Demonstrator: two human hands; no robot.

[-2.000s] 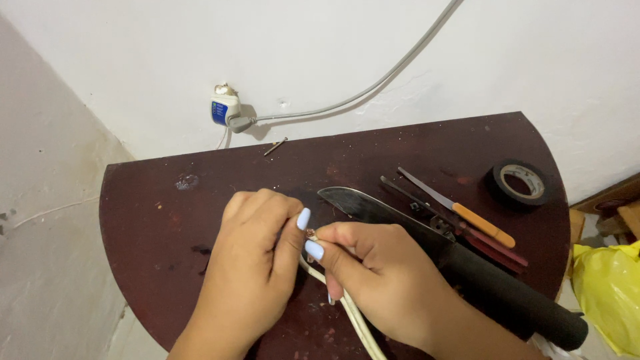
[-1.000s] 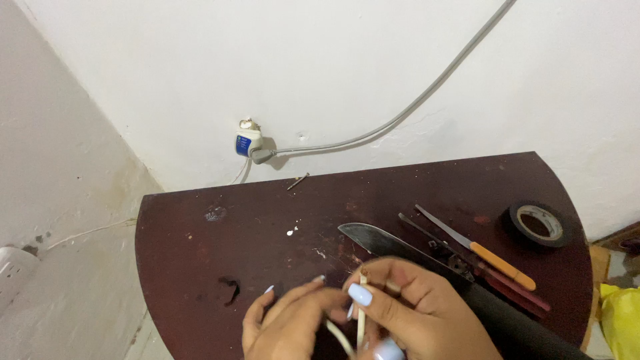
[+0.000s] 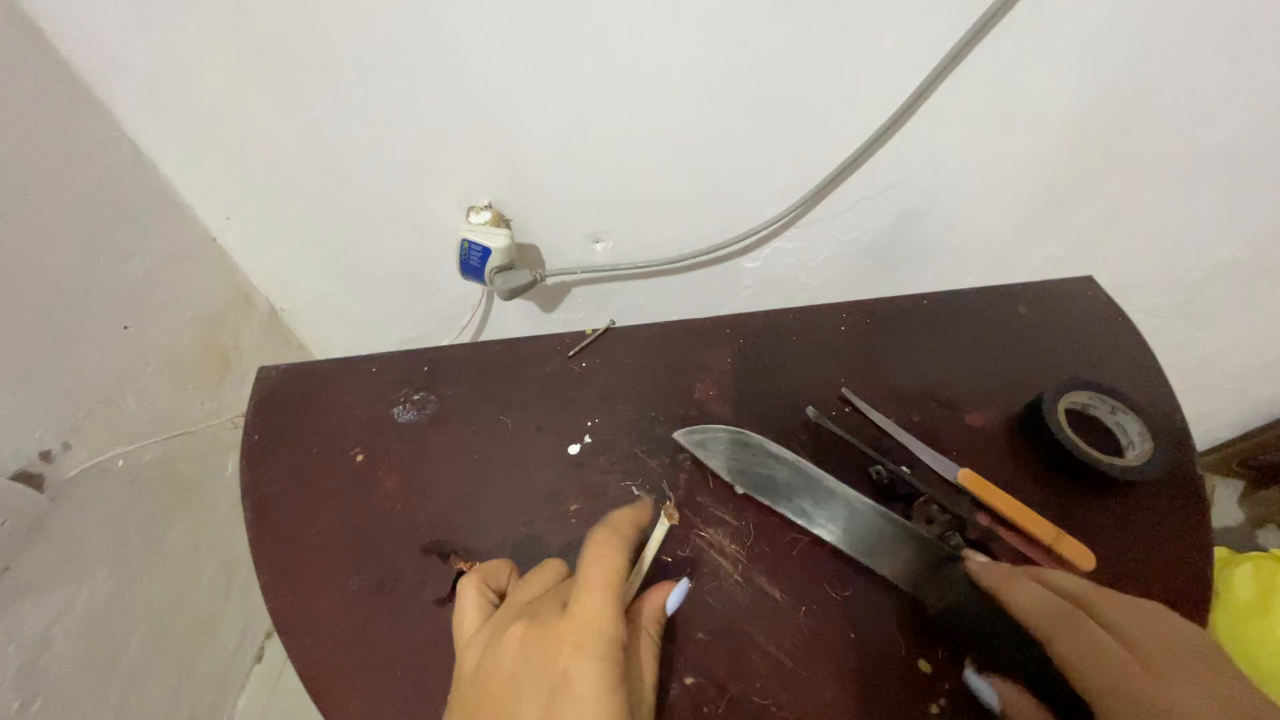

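Observation:
My left hand [image 3: 560, 620] is at the lower middle, holding a white cable [image 3: 650, 550] between thumb and fingers; bare copper shows at the cable's upper end. Copper strands [image 3: 463, 565] also show beside the curled fingers. On the right, my right hand [image 3: 1110, 640] is closed around the black handle of a large knife [image 3: 800, 490]. The blade lies over the dark tabletop and points up and left. Just beyond the knife lie an orange-handled knife [image 3: 1025, 520] and a dark tool with a red handle [image 3: 1015, 540], partly hidden.
A roll of black electrical tape [image 3: 1100, 430] lies on the right of the dark wooden table [image 3: 330, 480]. A nail [image 3: 591, 338] is near the back edge. On the wall, an adapter [image 3: 487, 255] holds a grey plug and cable [image 3: 800, 205]. A yellow bag [image 3: 1245, 620] is at the lower right.
My hands, together at the cable before, are now apart. The right one has moved right and taken hold of the large knife; the left one keeps the cable.

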